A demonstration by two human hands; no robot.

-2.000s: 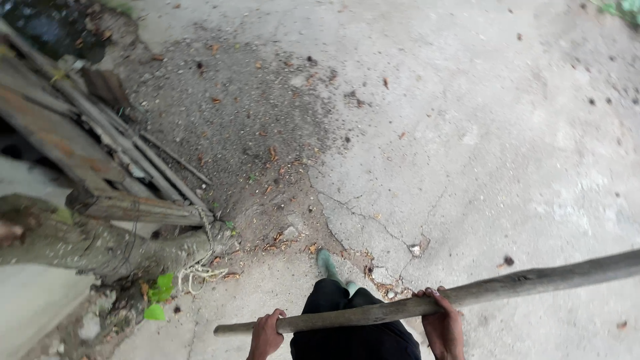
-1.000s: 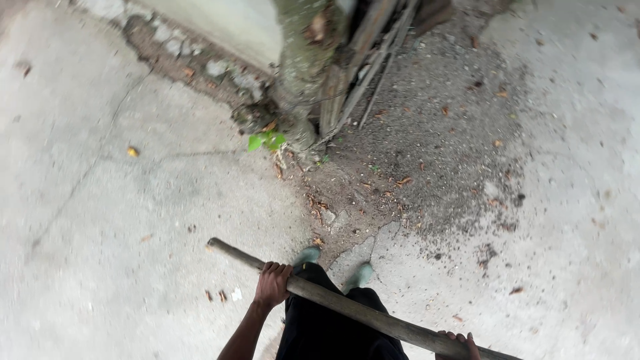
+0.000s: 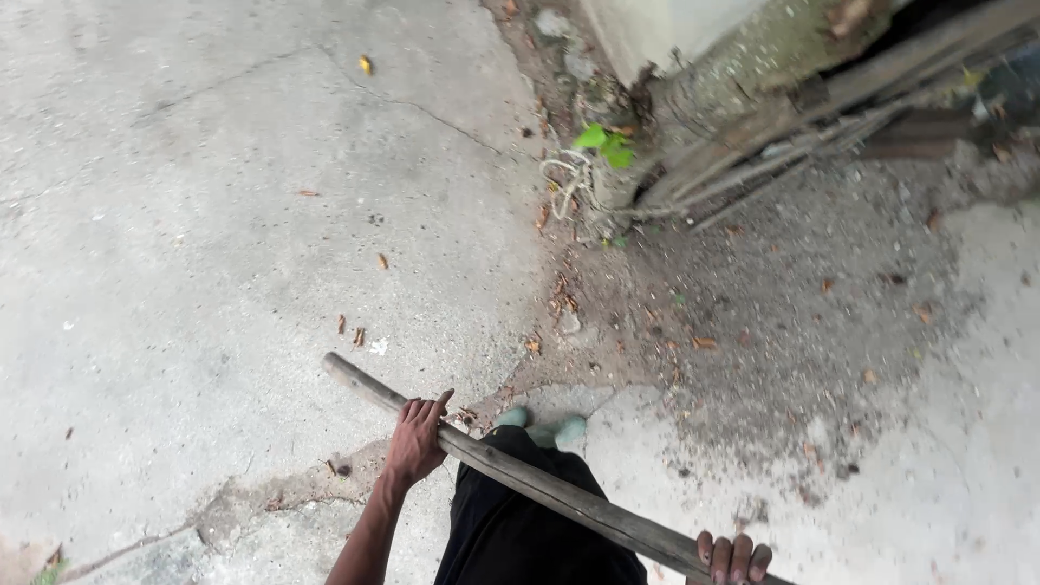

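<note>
A long, weathered wooden pole (image 3: 552, 491) slants across the front of my dark trousers, from its blunt upper left end down to the bottom edge of the view. My left hand (image 3: 418, 439) grips it a little way in from that end, palm over the top, the index finger partly lifted. Near the lower right, my right hand (image 3: 735, 559) curls its fingers over the pole; its palm and thumb are hidden. The far right end of the pole is cut off by the frame.
Cracked concrete (image 3: 244, 203) spreads on the left. Ahead stands a tree trunk (image 3: 699, 106) beside a pale wall (image 3: 666, 32), with old wooden poles (image 3: 812, 114) leaning there and a loose rope (image 3: 569, 183) at its base. Gravelly soil (image 3: 780, 309) with dry leaves lies right of my feet.
The view has turned strongly to the left, and the tree and leaning wood now stand at the upper right. Both hands have stayed on the pole, which now slopes down to the right.
</note>
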